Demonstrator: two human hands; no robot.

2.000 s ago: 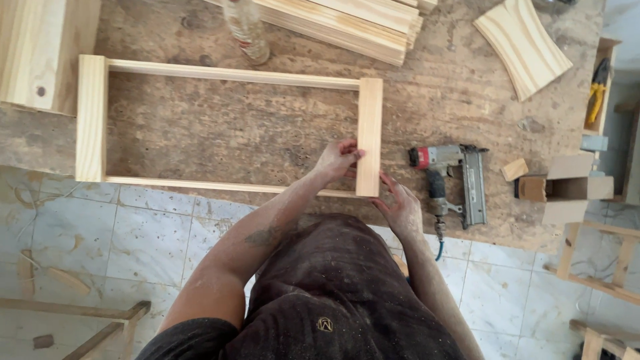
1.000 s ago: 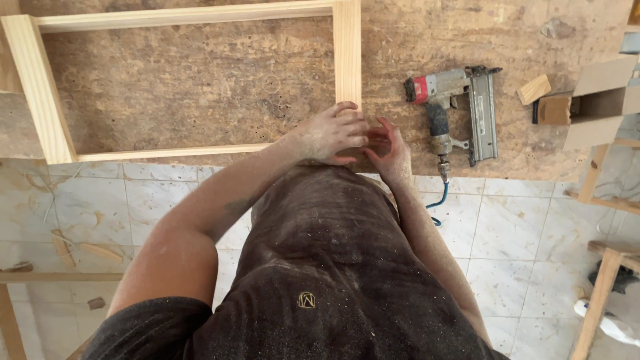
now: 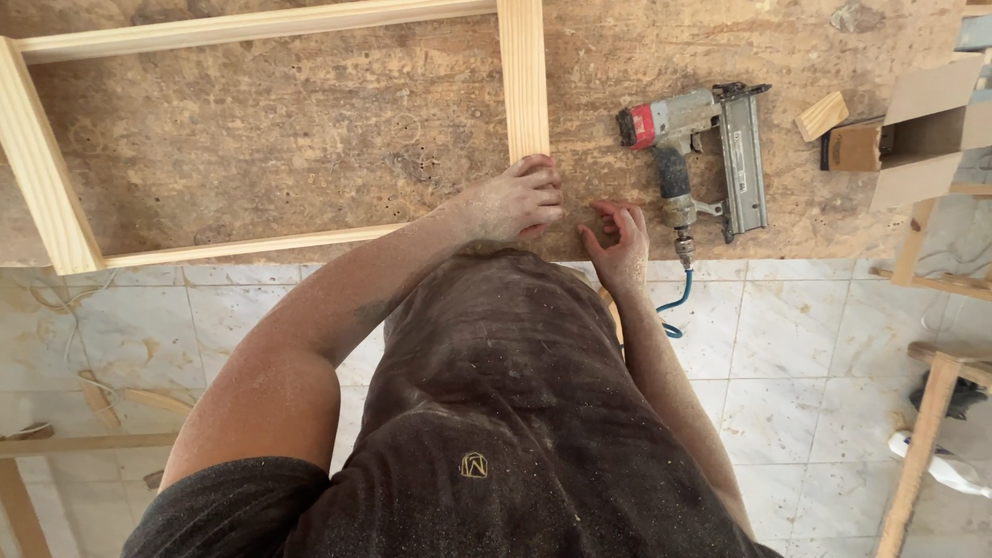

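A rectangular pale wood frame (image 3: 525, 85) lies on the worn plywood workbench (image 3: 325, 132), its near rail running close to the bench's front edge. My left hand (image 3: 515, 200) rests with curled fingers over the near right corner of the frame and hides that corner; whether it grips the wood is unclear. To its right my right hand (image 3: 620, 236) hovers at the bench edge, thumb and fingers apart, with nothing visible in it. A pneumatic nailer (image 3: 697, 155) with a red cap lies on its side on the bench, right of my right hand, its blue air hose (image 3: 680, 294) hanging over the edge.
A small wood offcut (image 3: 821, 116) and an open cardboard box (image 3: 926, 136) with a smaller carton (image 3: 851, 148) lie at the right. Wooden stands (image 3: 922, 449) rise from the tiled floor at the right, and another (image 3: 85, 445) at the left. A white bottle (image 3: 942, 465) lies low at the right.
My left hand has moved from the inner side of the frame's right end piece onto its near corner. My right hand has come away from that corner. The view has shifted closer to the near edge.
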